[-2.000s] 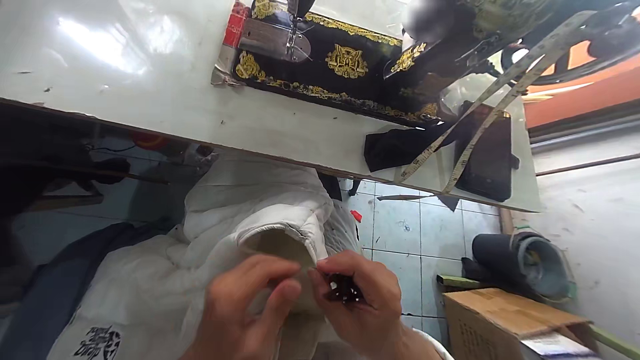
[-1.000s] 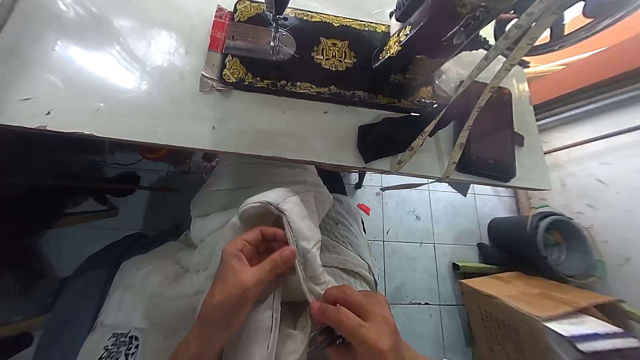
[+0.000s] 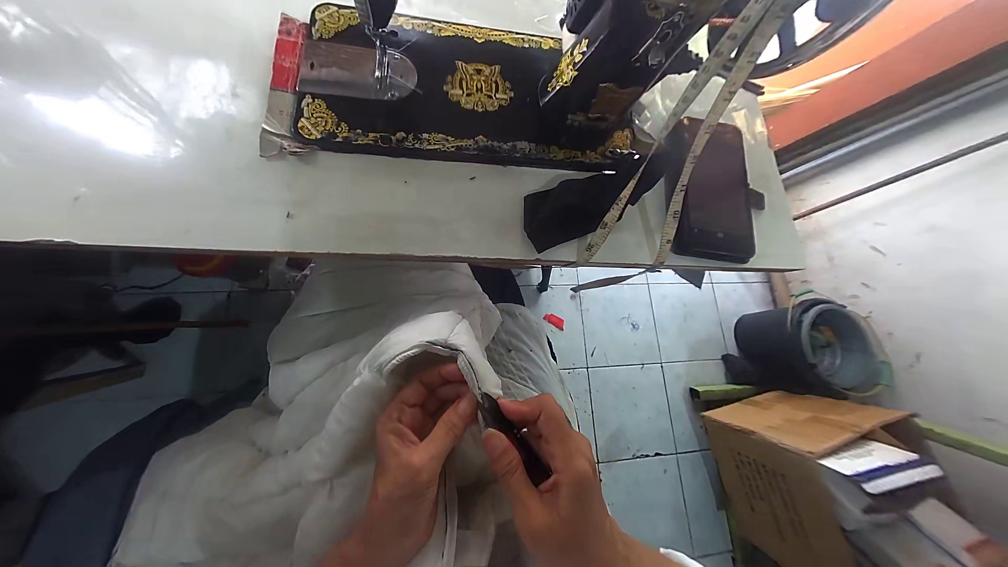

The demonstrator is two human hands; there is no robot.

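Observation:
A white quilted garment [image 3: 339, 346] lies over my lap, below the table. My left hand [image 3: 421, 441] pinches the edge of its opening, where a dark line runs along the seam. My right hand [image 3: 543, 465] is closed around a small dark tool [image 3: 516, 441], whose kind I cannot make out; its upper end touches the seam edge close to my left fingertips. The fingers of both hands are bent, and the tip of the tool is partly hidden by the fabric.
Above the garment, a white tabletop [image 3: 181, 205] carries a black sewing machine [image 3: 441, 87], a measuring tape [image 3: 685, 173], black cloth [image 3: 575, 206] and a smartphone [image 3: 713, 189]. At right on the tiled floor are a cardboard box [image 3: 772, 472] and a dark bucket [image 3: 776, 339].
One second ago both hands held the garment's edge further apart; now my right hand has moved up beside my left, with the dark tool showing against the seam.

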